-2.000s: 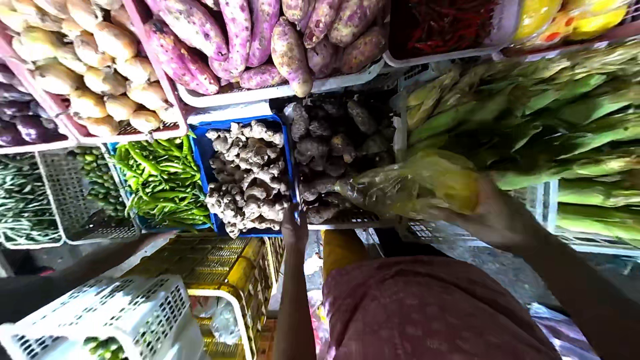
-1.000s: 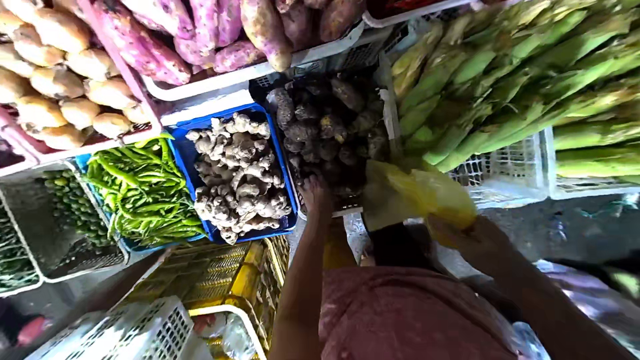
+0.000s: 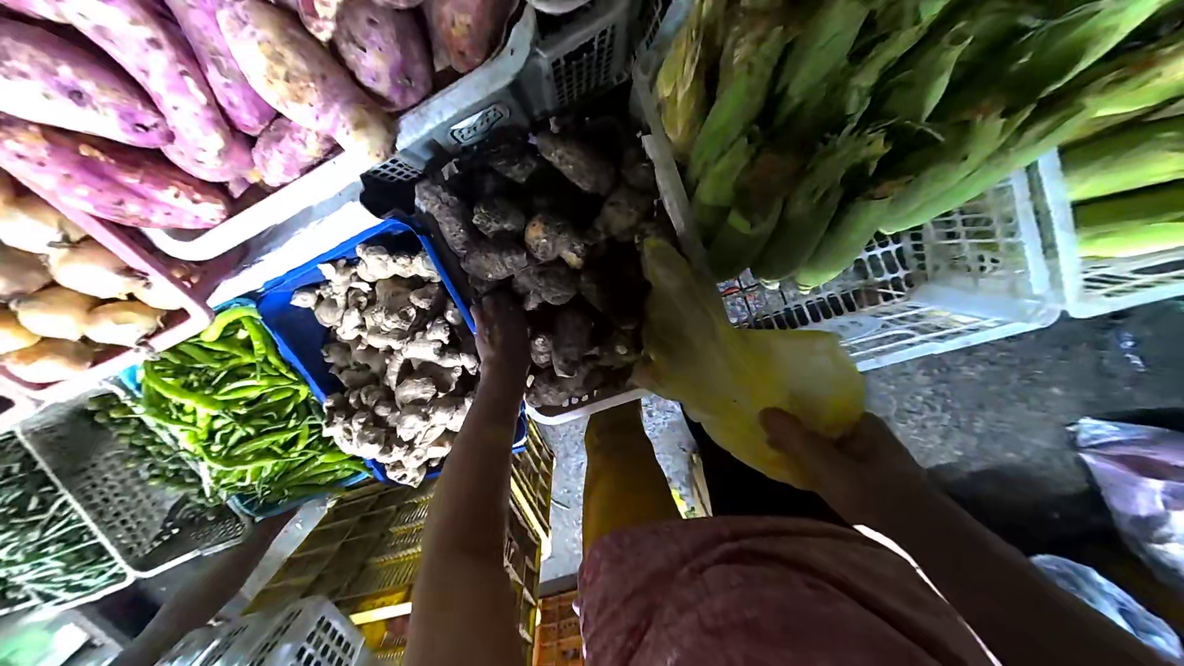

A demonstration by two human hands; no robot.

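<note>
My left hand [image 3: 502, 331] reaches into a crate of dark, soil-covered taro-like tubers [image 3: 552, 239], at its left side beside the blue crate's edge. Its fingers are in shadow, so whether they grip a tuber is unclear. My right hand [image 3: 832, 453] holds a yellow translucent plastic bag [image 3: 740, 379] whose far end hangs over the right edge of the tuber crate. Ginger roots [image 3: 398, 342] fill the blue plastic crate [image 3: 305, 342] left of my left forearm.
Purple sweet potatoes [image 3: 176, 102], onions [image 3: 83, 277] and green chili peppers [image 3: 245, 407] lie in crates to the left. Corn in green husks [image 3: 832, 139] fills white crates at right. Yellow crates [image 3: 361, 546] stand below the ginger. Another person's arm [image 3: 208, 573] shows at lower left.
My left hand has moved from the ginger crate's lower right edge into the dark tuber crate. The yellow bag stays in my right hand. The view has shifted closer.
</note>
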